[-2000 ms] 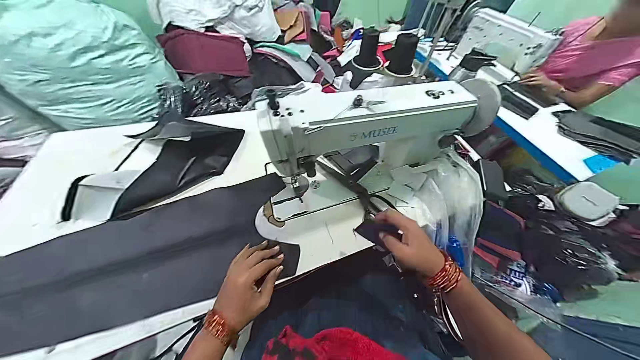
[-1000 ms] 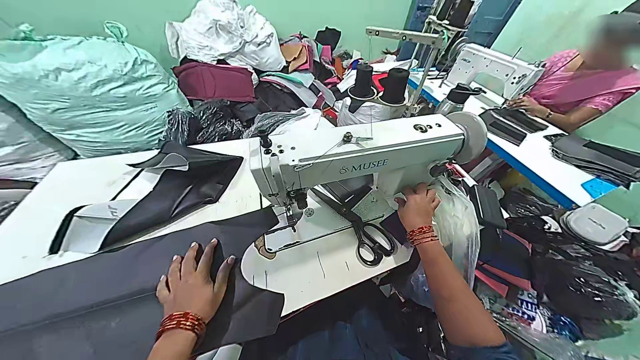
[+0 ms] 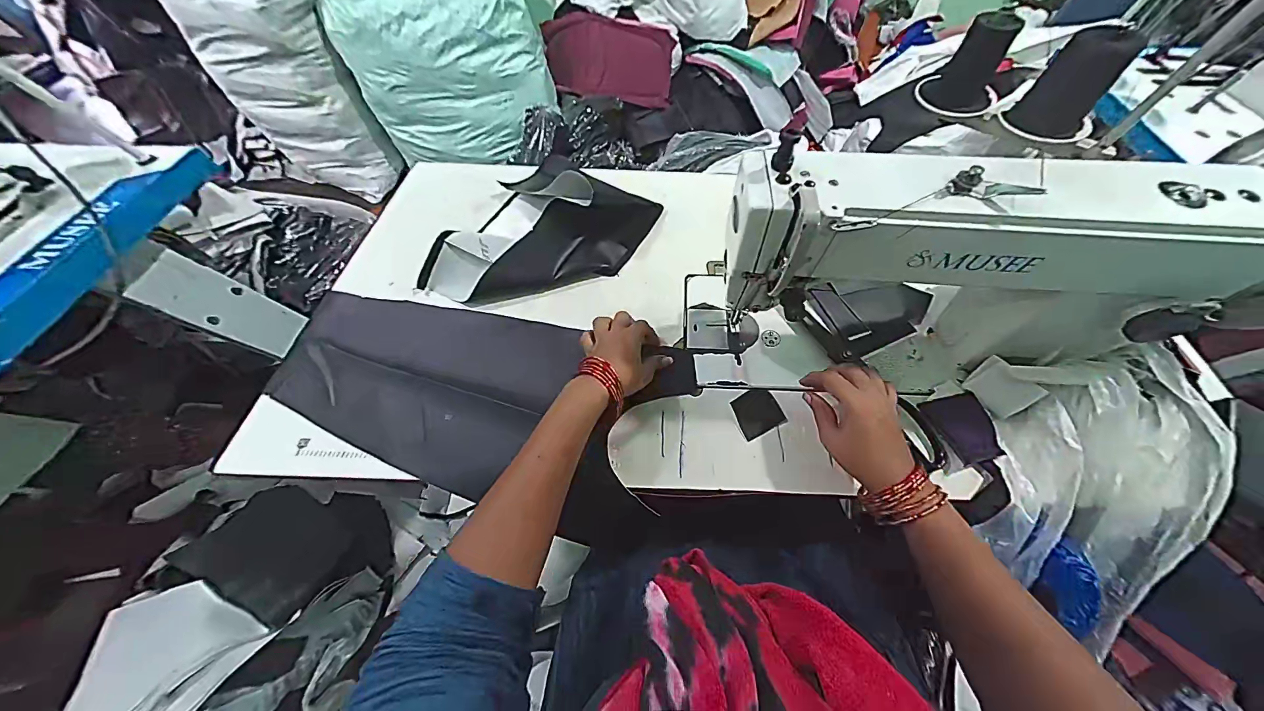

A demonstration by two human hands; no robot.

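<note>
My left hand [image 3: 624,355] grips the edge of a long dark grey fabric piece [image 3: 425,360] that lies across the white table, its narrow end just left of the needle and presser foot [image 3: 736,331]. To the right, my right hand [image 3: 857,410] rests at the machine bed, fingers bent over the dark scissors [image 3: 923,439], which it partly hides; whether it grips them is unclear. The white sewing machine [image 3: 987,237] stands over the bed. A small dark square scrap [image 3: 758,414] lies on the bed between my hands.
A folded black piece with pale lining [image 3: 583,237] lies at the table's back left. Black thread cones [image 3: 1071,84] stand behind the machine. Clear plastic [image 3: 1076,454] hangs at the right, and another blue-edged table [image 3: 89,237] is at the left. Fabric scraps [image 3: 286,553] cover the floor.
My left hand has gone from lying flat on the grey fabric to gripping its edge near the needle. My right hand has come back from beneath the machine arm to the bed. The view has turned left and down.
</note>
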